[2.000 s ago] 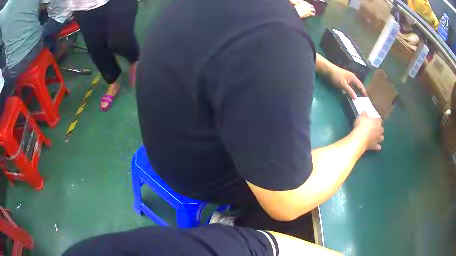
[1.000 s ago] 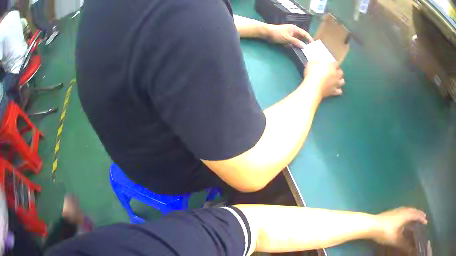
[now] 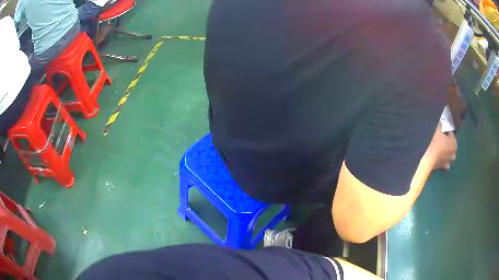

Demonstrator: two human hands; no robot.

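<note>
Neither of my hands is in the picture. Only my dark sleeve (image 3: 219, 263) with its white-striped cuff and a short piece of bare forearm show at the bottom edge; the rest of that arm is cut off. Nearest in front, a neighbour in a black T-shirt leans over the green table (image 3: 437, 229). The neighbour's hand (image 3: 444, 149) is beside a small white paper (image 3: 447, 120). A dark brown flap (image 3: 457, 101) stands just behind it. The neighbour's body hides the rest of that work.
The neighbour sits on a blue stool (image 3: 219, 178). Red stools (image 3: 46, 136) stand at the left, near seated people. Yellow-black tape (image 3: 131, 87) marks the floor. White and blue label strips (image 3: 462, 46) hang at the table's far edge.
The view has swung left. My hand, seen at the lower right with a dark object one second ago, is out of the picture. The neighbour now covers more of the table.
</note>
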